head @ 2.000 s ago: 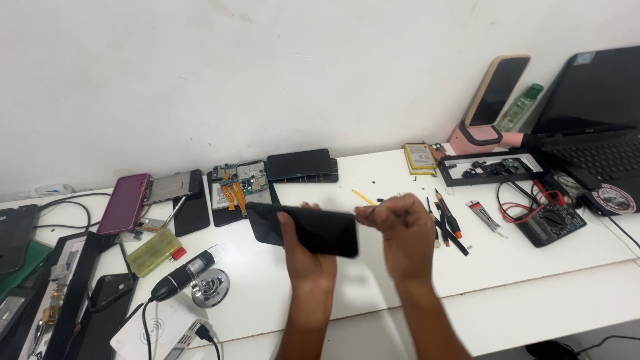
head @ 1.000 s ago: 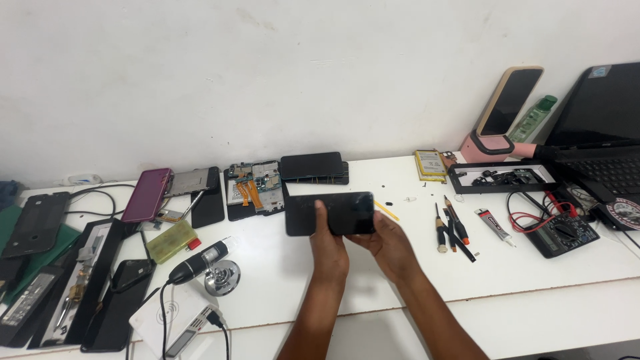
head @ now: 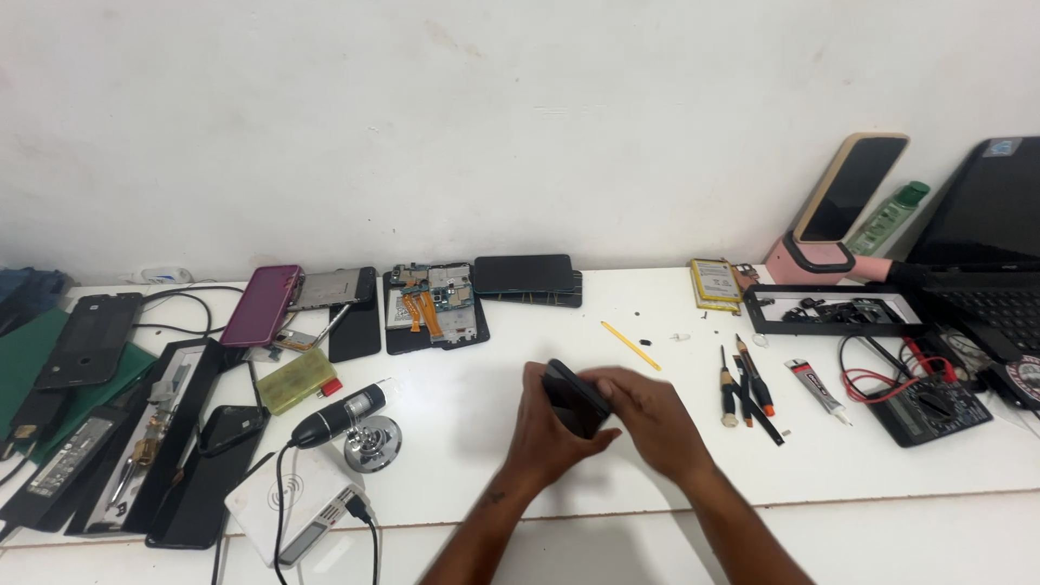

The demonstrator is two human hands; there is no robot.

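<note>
A black smartphone (head: 575, 400) is held tilted above the white table, its top end pointing away from me. My left hand (head: 546, 435) wraps round its left side, with the thumb across the near end. At the phone's right edge are the fingers of my right hand (head: 646, 410), also gripping it. Beyond the hands lie a yellow plastic stick (head: 630, 345) and small dark parts. Screwdrivers (head: 725, 386) and black tweezers (head: 756, 402) rest to the right of my right hand.
Opened phones (head: 435, 305) and a purple phone case (head: 262, 305) lie near the wall. A USB microscope (head: 340, 416) and white charging pad (head: 296, 504) stand left. On the right are a glue tube (head: 819, 392), multimeter (head: 930, 410), parts box (head: 835, 327) and laptop (head: 987, 244).
The phone, lying lengthwise from left to right in both hands a second ago, is now turned and tilted with one end pointing away. The hands have moved lower and closer round it.
</note>
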